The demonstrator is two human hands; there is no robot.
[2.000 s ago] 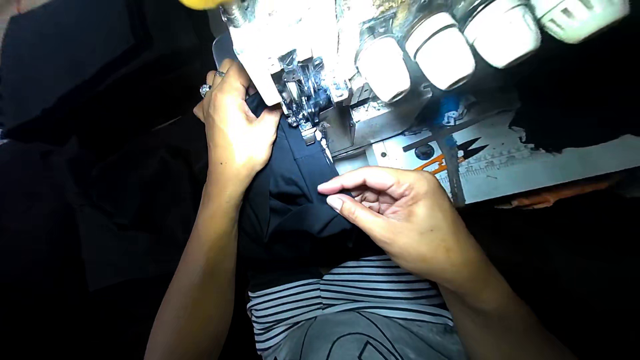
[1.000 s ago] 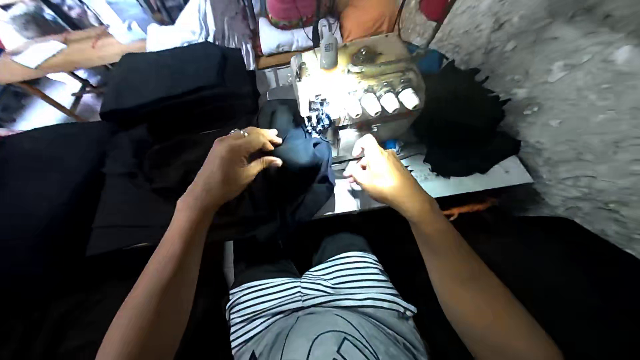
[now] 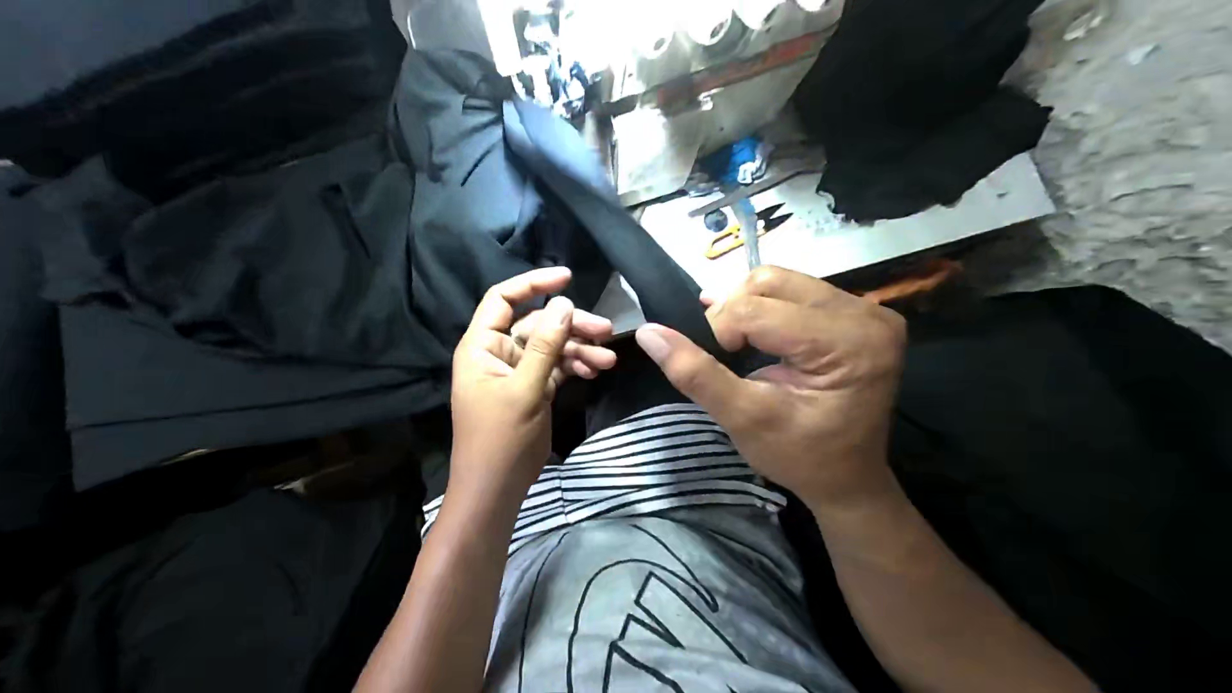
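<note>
My right hand (image 3: 799, 375) pinches the end of a dark fabric strip (image 3: 640, 250) between thumb and fingers. From there the strip runs up and left to the dark cloth (image 3: 462, 183) beside an overlock sewing machine (image 3: 664, 115). Just left of the strip is my left hand (image 3: 525, 356), palm turned up and fingers loosely curled, with nothing seen in it. The machine's lamp makes its needle area very bright, and detail there is hard to tell.
Yellow-handled thread snips (image 3: 746, 231) lie on the white machine table (image 3: 924, 226). A blue-and-white scrap (image 3: 746, 159) is against the machine. Dark cloth (image 3: 914, 106) is heaped at the back right beside a rough wall (image 3: 1145, 192). More dark fabric (image 3: 241, 395) covers the left side.
Both hands have come away from the machine toward my body. A fabric strip is now stretched out to my right hand. My left hand has left the cloth. The view has shifted a lot.
</note>
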